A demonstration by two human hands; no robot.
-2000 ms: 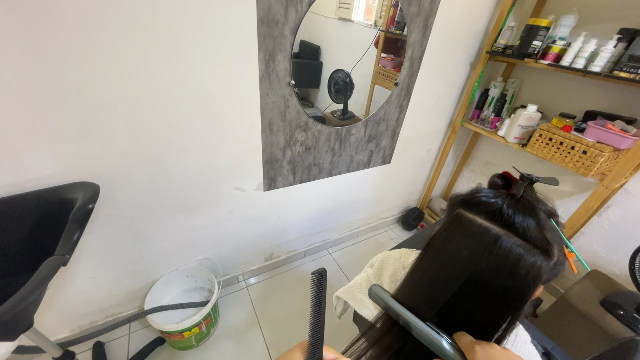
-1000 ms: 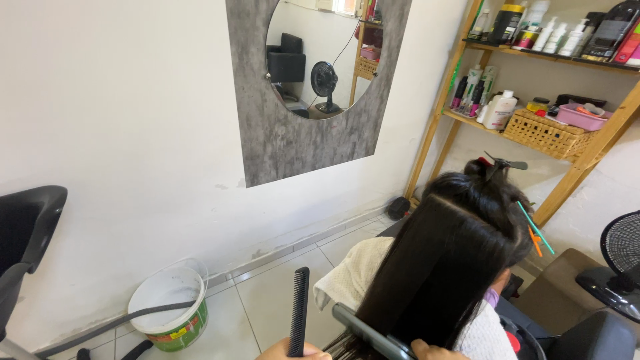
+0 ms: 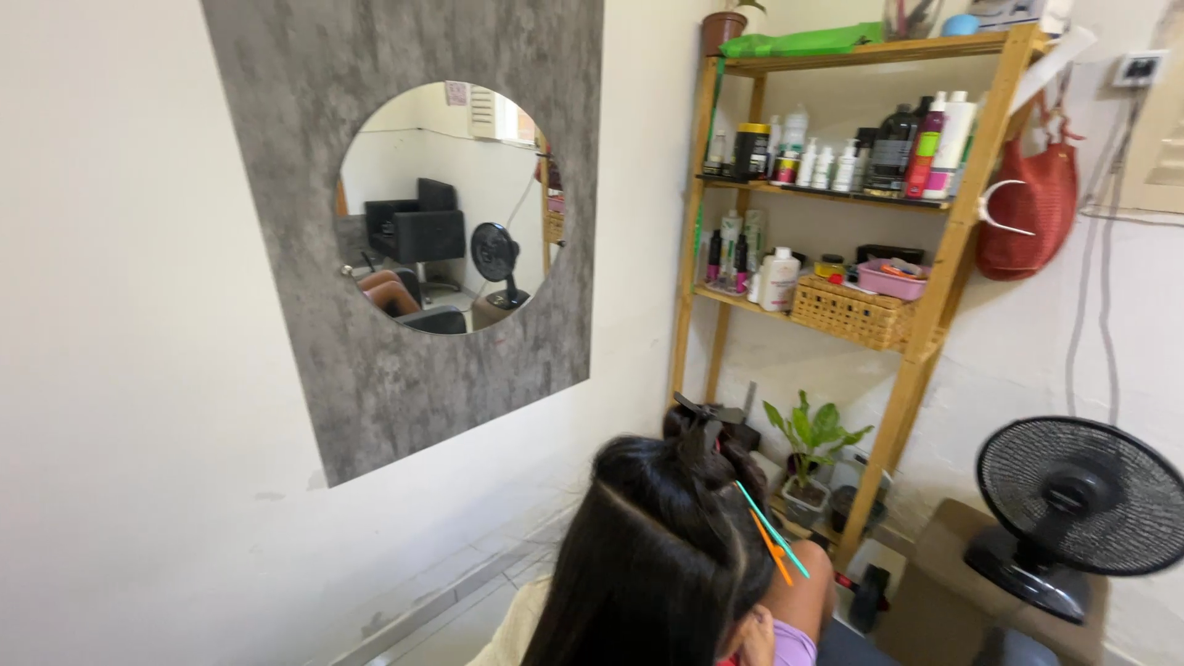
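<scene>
Neither of my hands shows in the head view, and no comb or flat iron is in the frame. A seated person's long dark straight hair [image 3: 638, 573] fills the lower middle, parted in a line across the crown. Dark hair clips [image 3: 708, 416] hold a bunched section on top. A teal clip [image 3: 772, 529] and an orange clip [image 3: 771, 548] cross each other at the right side of the hair. Part of a light towel [image 3: 513, 624] shows left of the hair. The seated person's hand [image 3: 758, 638] is near their face.
A round mirror [image 3: 453, 208] hangs on a grey panel [image 3: 319, 370]. A wooden shelf [image 3: 911, 370] at the right bears bottles and a woven basket [image 3: 851, 313]. Beside it are a potted plant [image 3: 807, 444], a black fan [image 3: 1078, 490] and a red bag [image 3: 1031, 208].
The view has swung up and to the right. My two hands, the black comb and the flat iron, seen at the hair before, are out of the frame now.
</scene>
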